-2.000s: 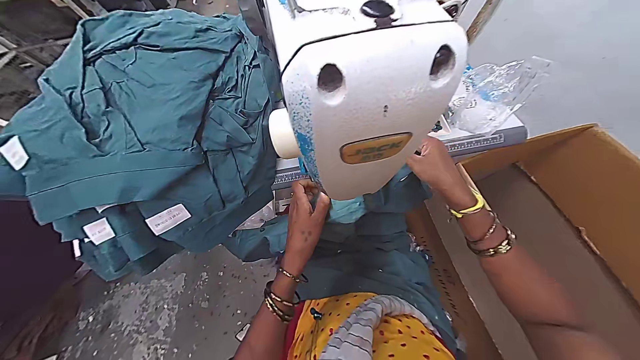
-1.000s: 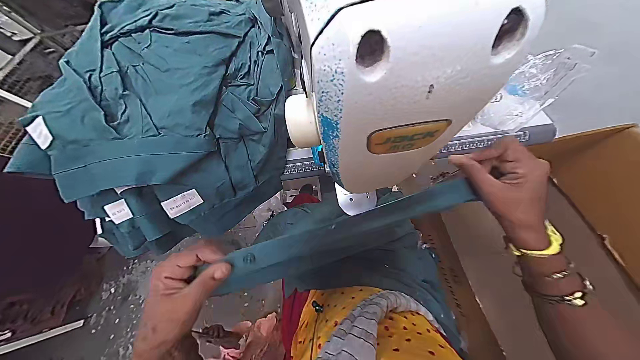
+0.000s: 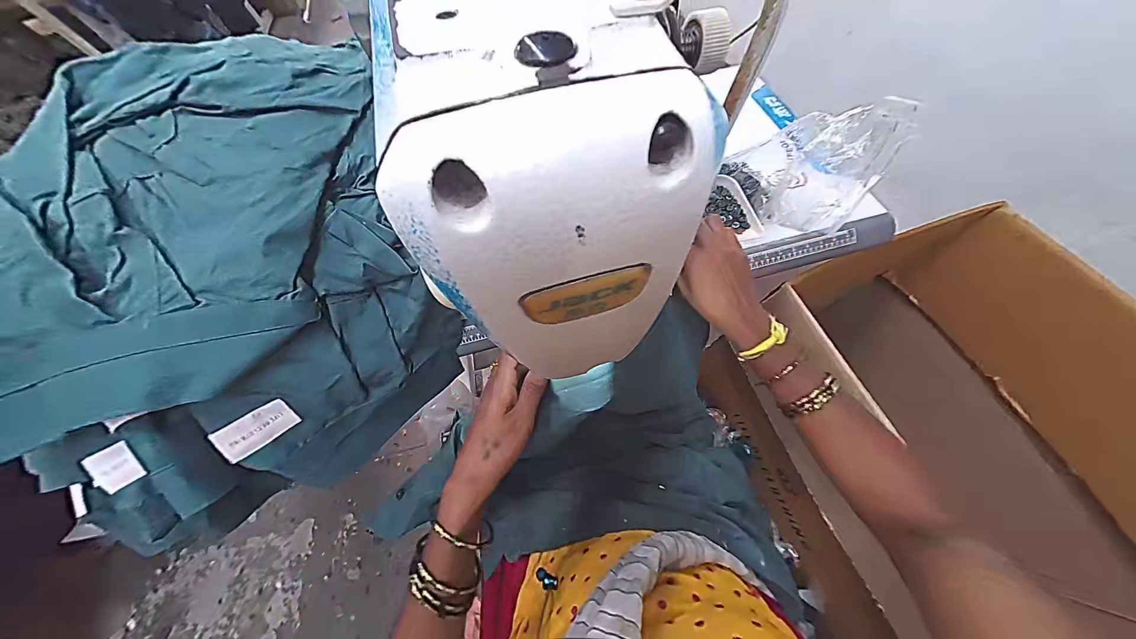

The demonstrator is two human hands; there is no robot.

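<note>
A white industrial sewing machine (image 3: pixel 568 222) of the Jack make fills the upper middle and hides my fingertips and the needle area. My left hand (image 3: pixel 501 417) is below its head at the left, at the edge of a teal garment (image 3: pixel 612 479) that drapes over my lap. Beyond the head's right side, my right hand (image 3: pixel 721 275) reaches by the teal cloth, close to a small tray of dark buttons (image 3: pixel 732 209). What the fingers of each hand grip cannot be seen.
A pile of teal garments (image 3: pixel 204 213) with white labels (image 3: pixel 256 430) lies at the left. Clear plastic wrap (image 3: pixel 839 164) rests on the machine table (image 3: pixel 874 222) behind the tray. An open cardboard box (image 3: pixel 1003 293) stands at the right, beside my forearm.
A second ago both hands held a teal strip of the garment stretched in front of the machine; now they are back at either side of its head. The view has shifted.
</note>
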